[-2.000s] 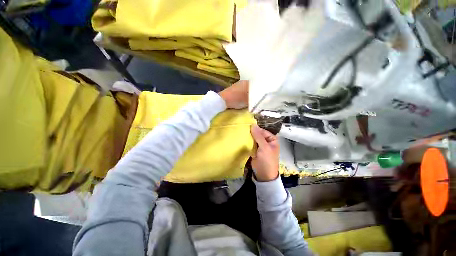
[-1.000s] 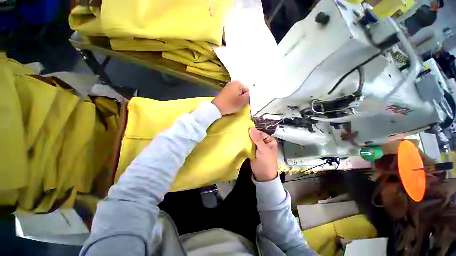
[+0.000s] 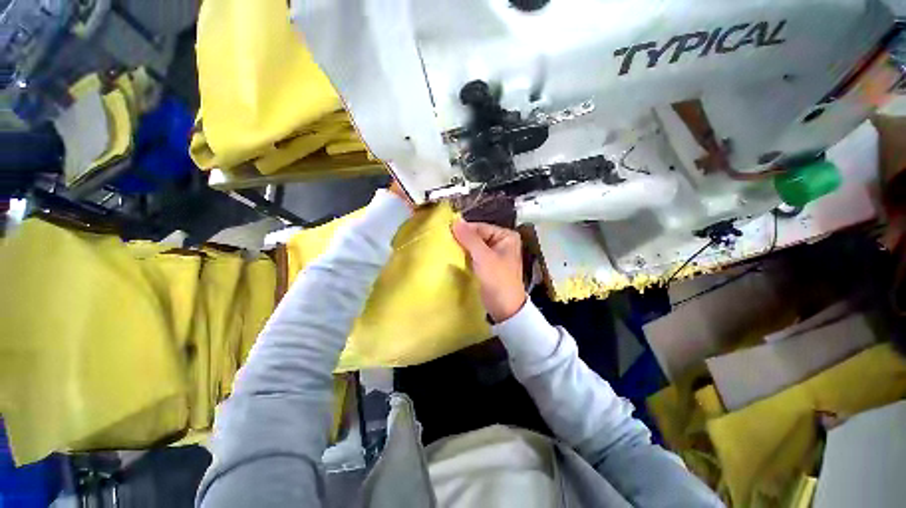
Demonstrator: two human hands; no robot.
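Note:
The yellow workpiece (image 3: 412,313) hangs from the needle area of the white sewing machine (image 3: 616,60) down over the lap, partly under my left forearm. My right hand (image 3: 492,260) pinches its upper right edge between thumb and fingers, just below the dark presser foot area (image 3: 489,206). My left hand (image 3: 400,191) is almost wholly hidden behind the machine head; only a sliver by the cuff shows, so its grip cannot be told. Whether the needle is in the piece cannot be told.
A folded yellow stack (image 3: 263,89) lies on a stand at upper left. Joined yellow pieces (image 3: 89,337) bundle at left. A green knob (image 3: 807,183) is at the machine's right. Grey-beige sheets (image 3: 795,362) and yellow material (image 3: 770,437) lie at lower right. The table edge (image 3: 606,288) is ragged yellow.
The view has shifted, so the machine head fills more of the top and the orange disc is out of view. My left hand, visible before, is now mostly hidden behind the head. My right hand still pinches the edge.

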